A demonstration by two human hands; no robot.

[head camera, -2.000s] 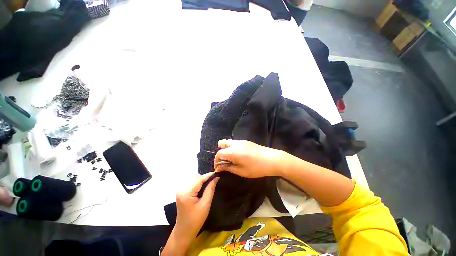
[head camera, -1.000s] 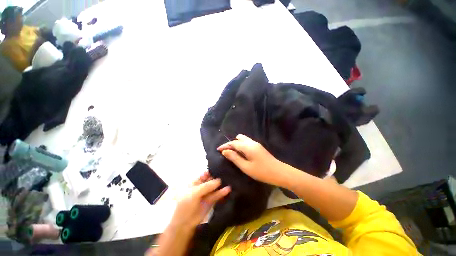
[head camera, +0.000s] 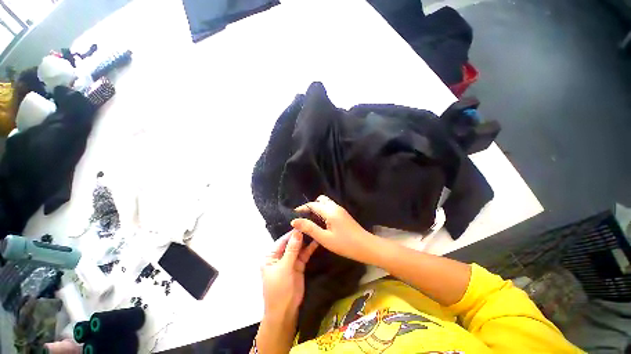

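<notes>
A bunched black garment (head camera: 387, 166) lies on the white table and hangs over its front edge towards the lap. My right hand (head camera: 332, 227) pinches near the garment's left part, with what may be a thin needle at the fingertips. My left hand (head camera: 285, 266) is just below it, its thumb and fingertips closed at the cloth close to the right fingertips. The exact thing pinched between the fingers is too small to tell.
A smartphone (head camera: 188, 270) lies left of my hands, beside small black fasteners (head camera: 153, 275). Black thread cones (head camera: 117, 323), a pale green bottle (head camera: 41, 252) and a silvery heap (head camera: 104, 207) are further left. A black crate (head camera: 600, 259) stands at the right.
My left hand was apart from the right one second ago, fingers spread; now its fingertips meet the cloth beside the right fingertips. The camera view has shifted.
</notes>
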